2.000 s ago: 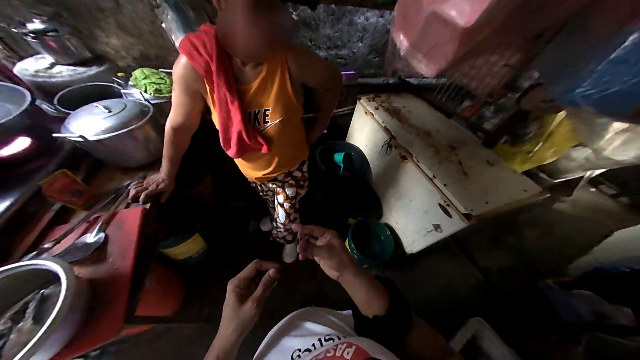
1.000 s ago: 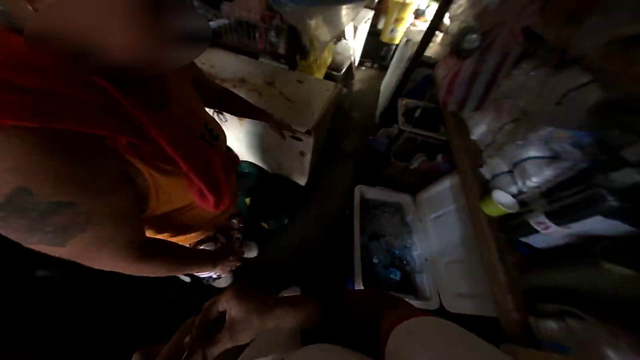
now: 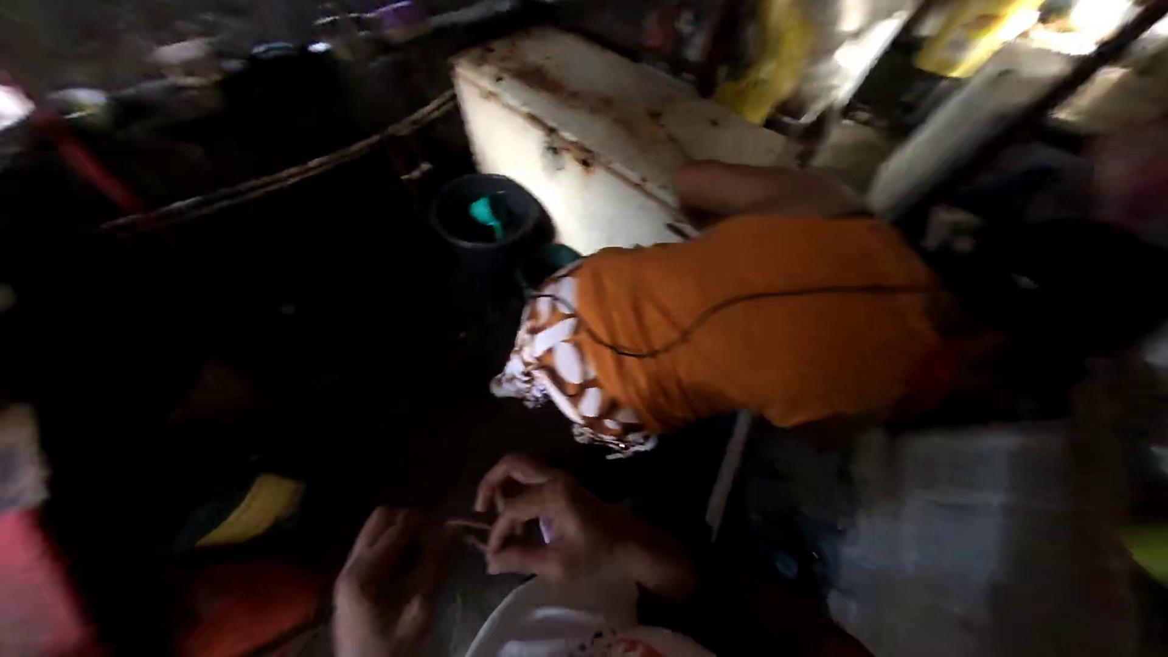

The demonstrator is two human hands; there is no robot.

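Note:
My left hand (image 3: 379, 570) is raised at the bottom centre with its fingers bent, blurred and partly in shadow. Just right of it, my right hand (image 3: 547, 529) has curled fingers, and a thin strand-like thing (image 3: 470, 526) shows at its fingertips, reaching toward the left hand. What the strand is, and whether the left fingers touch it, I cannot tell. A small pale spot shows between the right fingers. Below both hands lies the white printed cloth (image 3: 584, 620) of my own clothing.
A person in an orange top (image 3: 757, 319) and patterned trousers bends ahead, right of centre. Behind stands a rusty white chest (image 3: 602, 119), beside a dark bucket (image 3: 488, 214) holding a green thing. A red surface (image 3: 46, 584) lies at lower left; a blurred pale box lid (image 3: 967, 538) at lower right.
The view has swung right, then partly back. The other person, on the left one second ago, now bends over on the right. My hands, close together in shadow then, are now slightly apart.

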